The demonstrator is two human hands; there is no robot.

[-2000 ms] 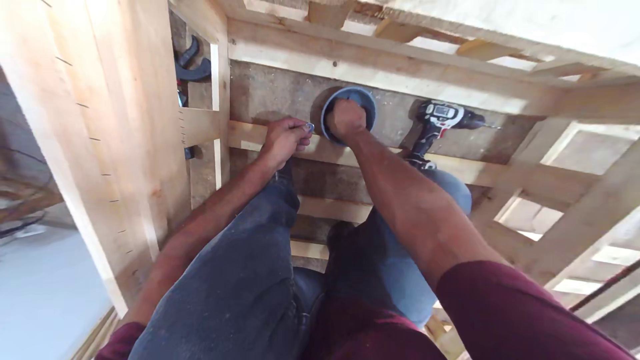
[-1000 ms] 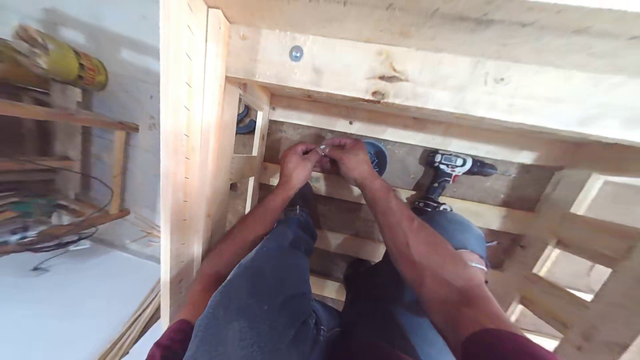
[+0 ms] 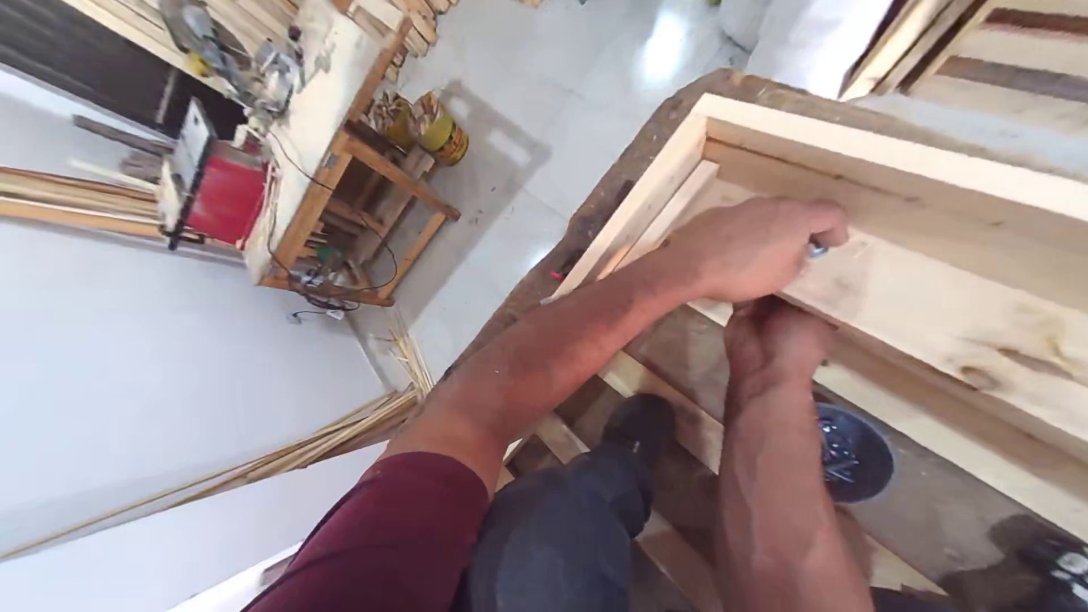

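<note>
My left hand (image 3: 765, 246) reaches over the top of a wooden board (image 3: 901, 297) in the frame, fingers curled around a small metal bolt head (image 3: 817, 250) at the board's face. Below the same board is my right hand (image 3: 778, 331), its fingers hidden under the edge, so what they hold does not show. A round dark bowl (image 3: 857, 455) with metal fasteners inside sits beside my right forearm. Part of a cordless drill (image 3: 1073, 568) shows at the lower right corner.
Pale timber rails (image 3: 977, 161) of the frame surround my hands. A workbench (image 3: 314, 144) with a red machine (image 3: 225, 195) stands at the upper left, near a yellow bucket (image 3: 440, 132) of offcuts. Thin wood strips (image 3: 340, 438) lean along the white wall.
Both hands have left the space by the bowl, where they were together one second ago, and are now at the board, left above and right below. The view has swung strongly left.
</note>
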